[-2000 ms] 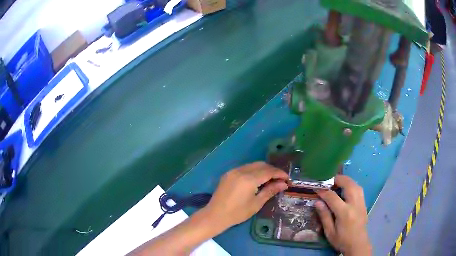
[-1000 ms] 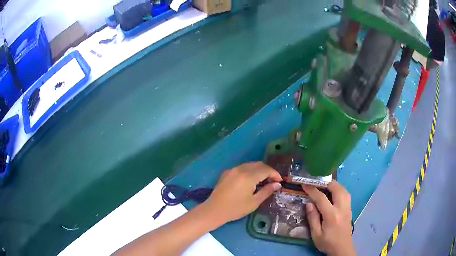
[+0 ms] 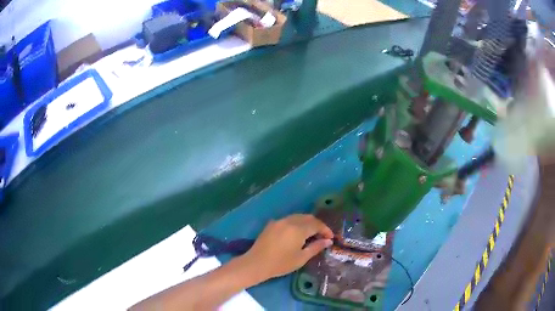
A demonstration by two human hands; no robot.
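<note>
My left hand point(image 3: 283, 246) pinches the black cable assembly at the left end of the copper-orange press fixture point(image 3: 353, 249). The dark housing lies along the fixture's slot. The bundled cord point(image 3: 222, 245) trails left of my hand, and a thin cord curves out at the fixture's right. The green hand press point(image 3: 395, 188) stands over it, its ram above the slot. My right hand point(image 3: 538, 130) is blurred at the right edge, around the pale lever grip point(image 3: 512, 130); its fingers do not show clearly.
A white sheet point(image 3: 152, 273) lies lower left. Across the dark green strip point(image 3: 152, 158) are a blue-rimmed parts tray point(image 3: 100, 82), blue bins point(image 3: 39, 58) and an open cardboard box point(image 3: 268, 30). A small dark cord point(image 3: 400, 52) lies at the strip's far end. Floor tape runs at right.
My right hand has left the fixture and moved up right to the lever. The lever has swung to a lower angle. My left hand stays at the fixture's left end. The view has shifted.
</note>
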